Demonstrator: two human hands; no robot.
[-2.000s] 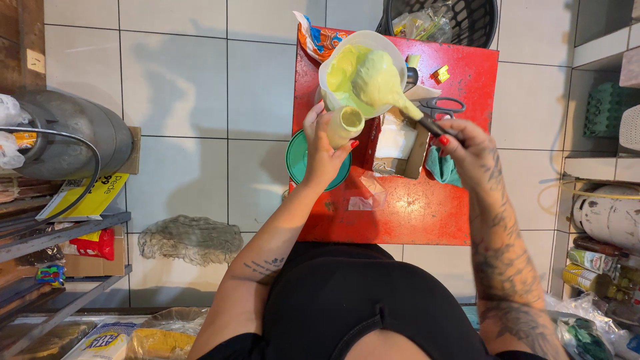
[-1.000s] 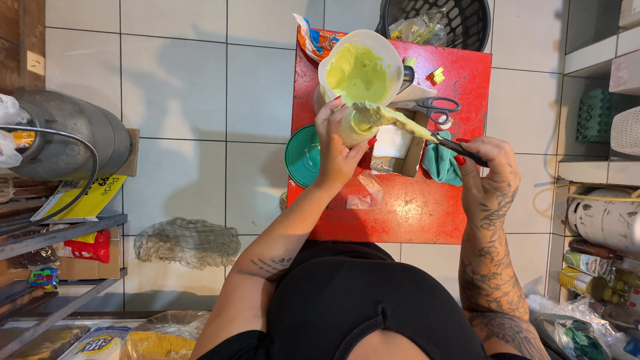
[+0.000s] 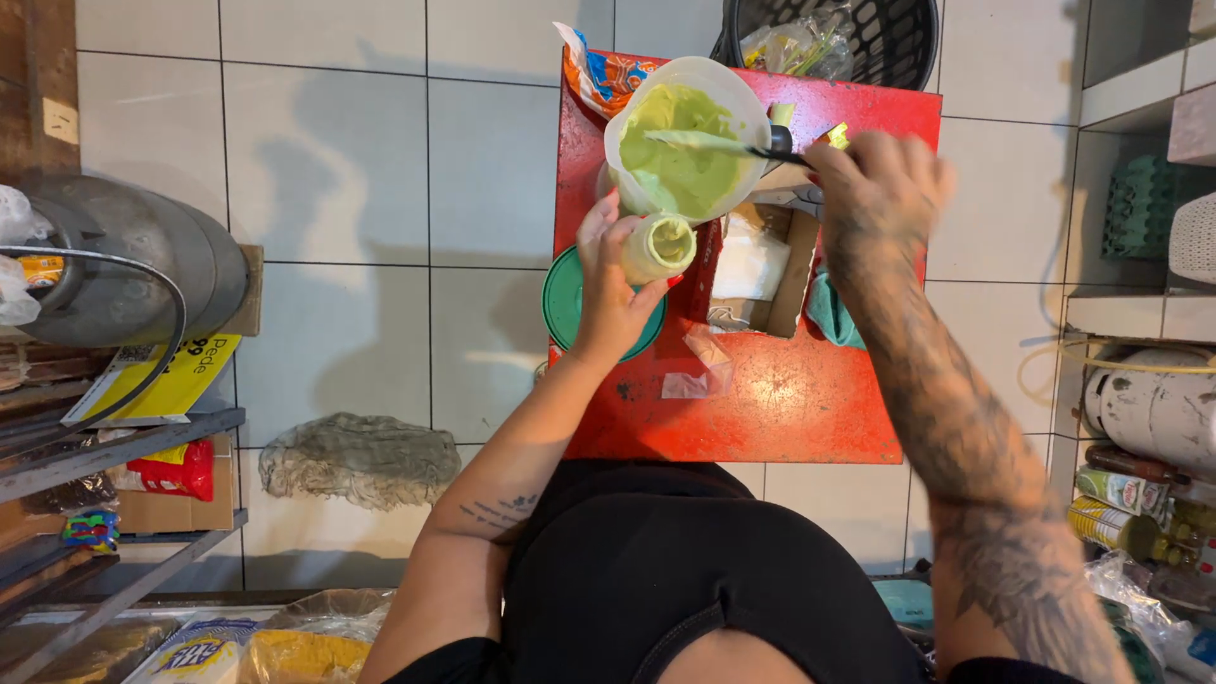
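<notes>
A clear plastic tub of pale green cream stands at the back of the red table. My left hand grips a small translucent bottle by its side, its mouth up and cream around the inside, just in front of the tub. My right hand, slightly blurred, holds the dark handle of a spatula; its cream-coated blade is over the cream in the tub. A green round lid lies under my left hand. Right of the bottle is an open cardboard box holding white sheets.
A teal cloth lies by the box, and a clear plastic piece in front. An orange and blue packet is at the back left corner. Behind the table stands a black basket. A grey gas cylinder and metal shelving are at left.
The spatula has gone from the bottle's mouth back over the tub, its cream load smaller than two seconds ago. My left hand keeps its hold on the bottle.
</notes>
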